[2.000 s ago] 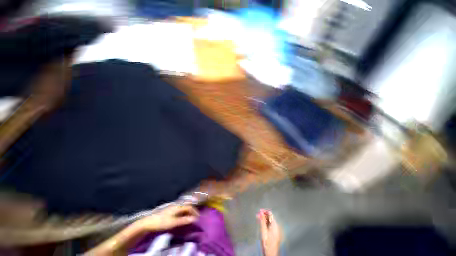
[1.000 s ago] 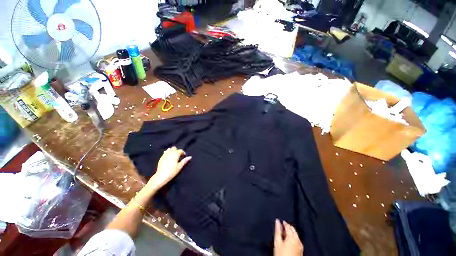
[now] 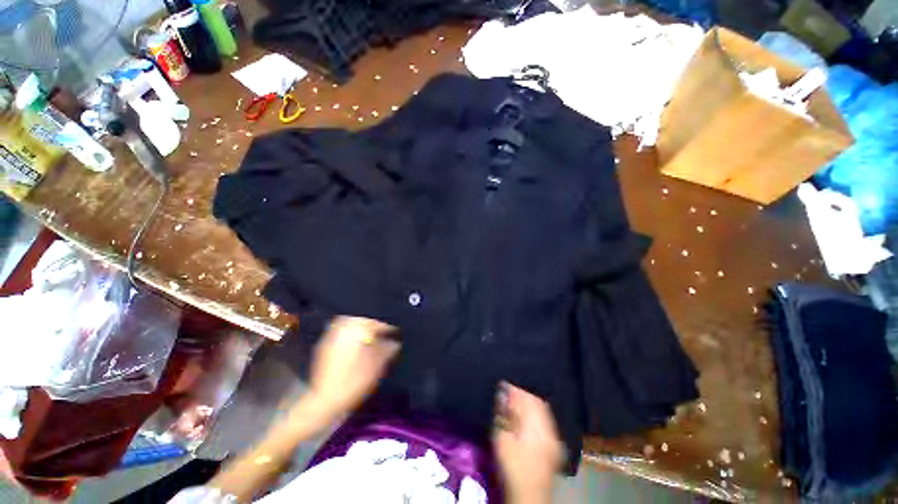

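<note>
A black jacket (image 3: 433, 226) lies spread on the brown table, collar away from me, its lower edge at the table's near side. A pale hanger hook (image 3: 530, 77) shows above the collar. One round pale button (image 3: 415, 298) shows on the front. My left hand (image 3: 352, 366) is blurred, with curled fingers closed on the jacket's lower left part. My right hand (image 3: 527, 433) is at the lower edge, to the right of the left hand, with its fingertips on the dark cloth, where they seem to pinch it. The fingertips are partly hidden.
Red and yellow-handled snips (image 3: 274, 107) lie beside white paper (image 3: 270, 75). Black hangers (image 3: 364, 30) and white cloth (image 3: 581, 64) are behind the jacket. A cardboard box (image 3: 743, 128) and folded dark garments (image 3: 842, 384) are at right. Cans, bottles and a corded tool (image 3: 143, 148) are at left.
The view has tilted down. The left hand has moved from the jacket's left side to its lower front. The right hand is further left on the lower edge. The sleeves are more bunched.
</note>
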